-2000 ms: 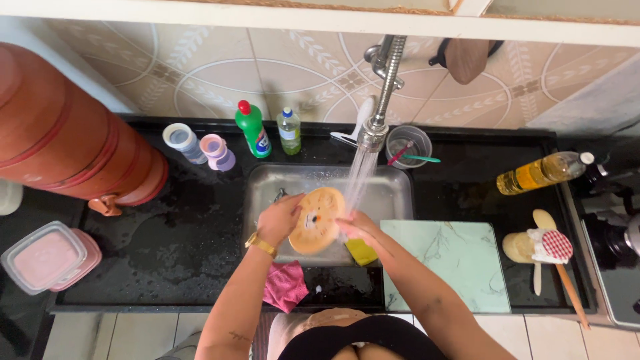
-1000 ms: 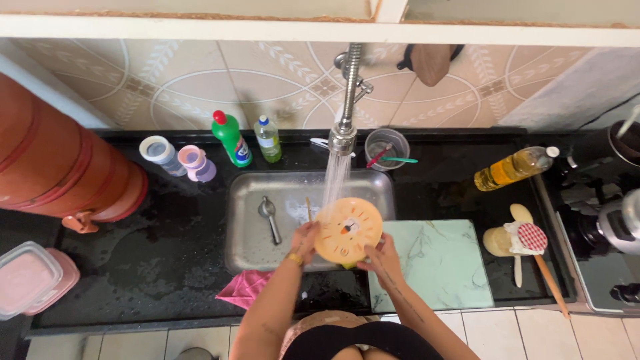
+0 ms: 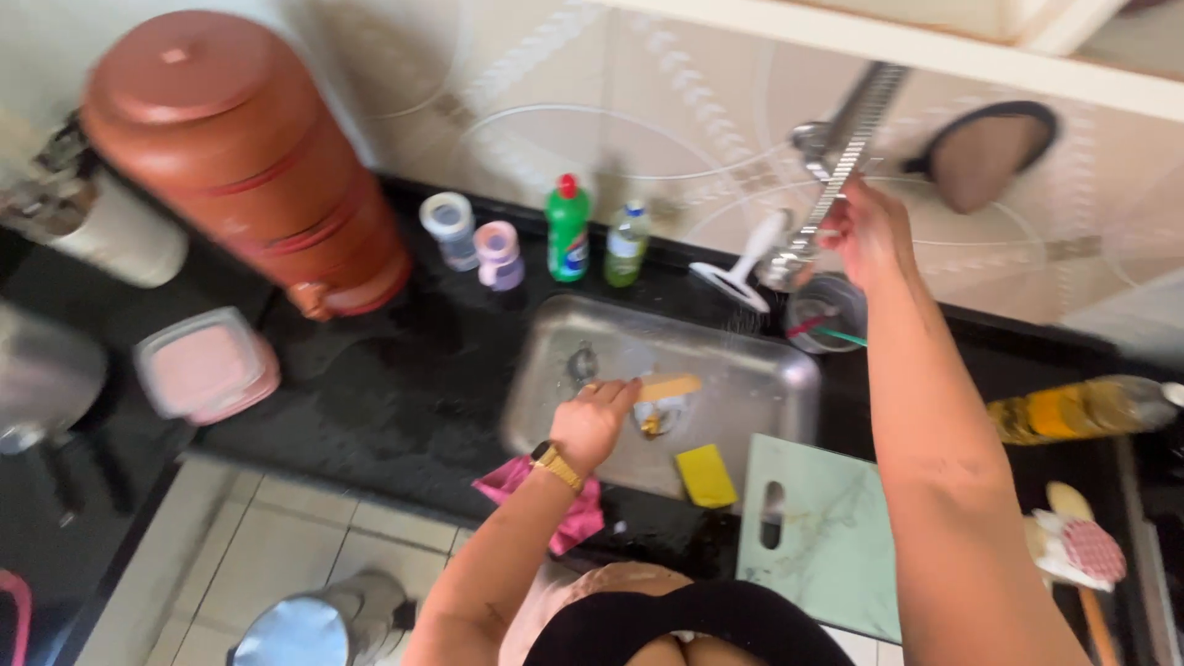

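Over the steel sink [image 3: 740,370], my left hand [image 3: 592,421] grips a flat orange-yellow object [image 3: 668,388], seen nearly edge-on; it looks like the plate from before. My right hand [image 3: 869,231] is raised at the faucet [image 3: 832,185], by its spring-coil spout; blur hides whether its fingers close on anything. A faint spray falls below the spout's head. A metal utensil [image 3: 582,363] lies in the sink's left part, and food bits [image 3: 653,424] sit near the drain. A yellow sponge [image 3: 706,475] rests at the sink's front edge. A pink cloth [image 3: 546,499] lies on the counter beside my left wrist.
Behind the sink stand cups [image 3: 450,229], a green bottle [image 3: 568,231], a soap bottle [image 3: 627,248], a white brush-like tool [image 3: 743,268] and a clear container [image 3: 828,314]. A cutting board [image 3: 823,527] overlaps the right front. An oil bottle [image 3: 1082,407] lies right, a clay water filter [image 3: 250,166] stands left.
My right hand has left the plate and risen to the faucet. The plate, held by both hands with its face showing before, is now edge-on in my left hand. The water stream has thinned. The view has shifted left.
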